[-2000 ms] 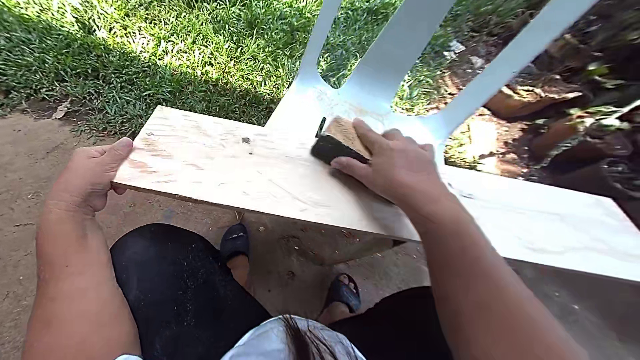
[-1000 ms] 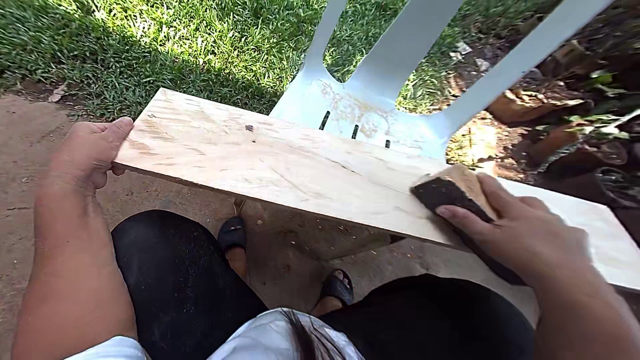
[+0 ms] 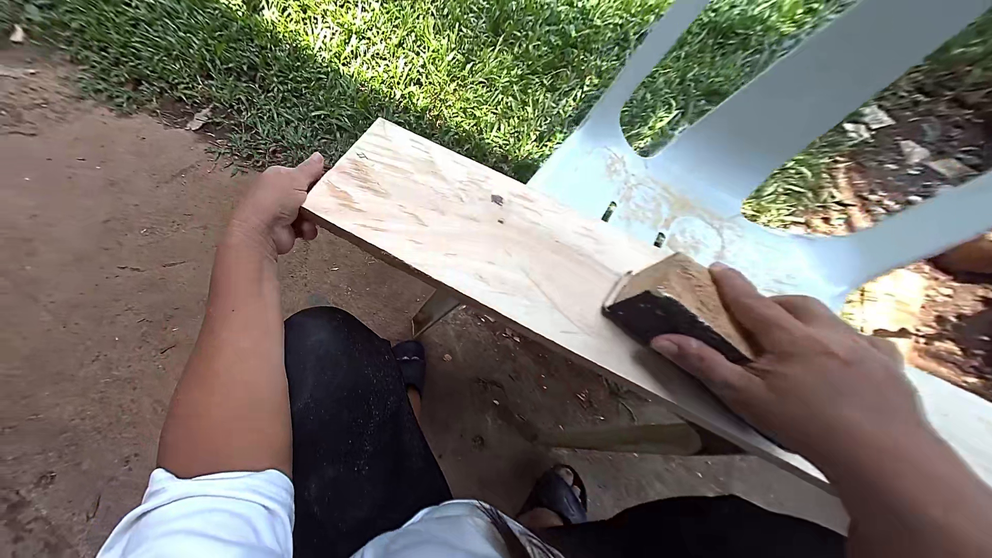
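A pale wooden board (image 3: 465, 225) with rough brownish marks and a dark knot lies slantwise across a white plastic chair (image 3: 697, 217). My left hand (image 3: 279, 201) grips the board's left end, thumb on top and fingers curled beneath. In my right hand (image 3: 806, 356) is a wood block wrapped in dark sandpaper (image 3: 682, 310), pressed on the board's face right of the middle. Part of the block is hidden by my fingers, and my right forearm covers some of the board's right part.
The chair's back slats rise at the upper right. Grass (image 3: 372, 70) lies beyond the board, bare ground (image 3: 116, 271) to the left. My knees and sandalled feet are below the board, near a chair leg (image 3: 438, 310). Stones and soil are at the far right.
My right hand with the sanding block went right along the board between the two earlier frames, and is now nearer the middle again. My left hand still holds the left end. The view has shifted.
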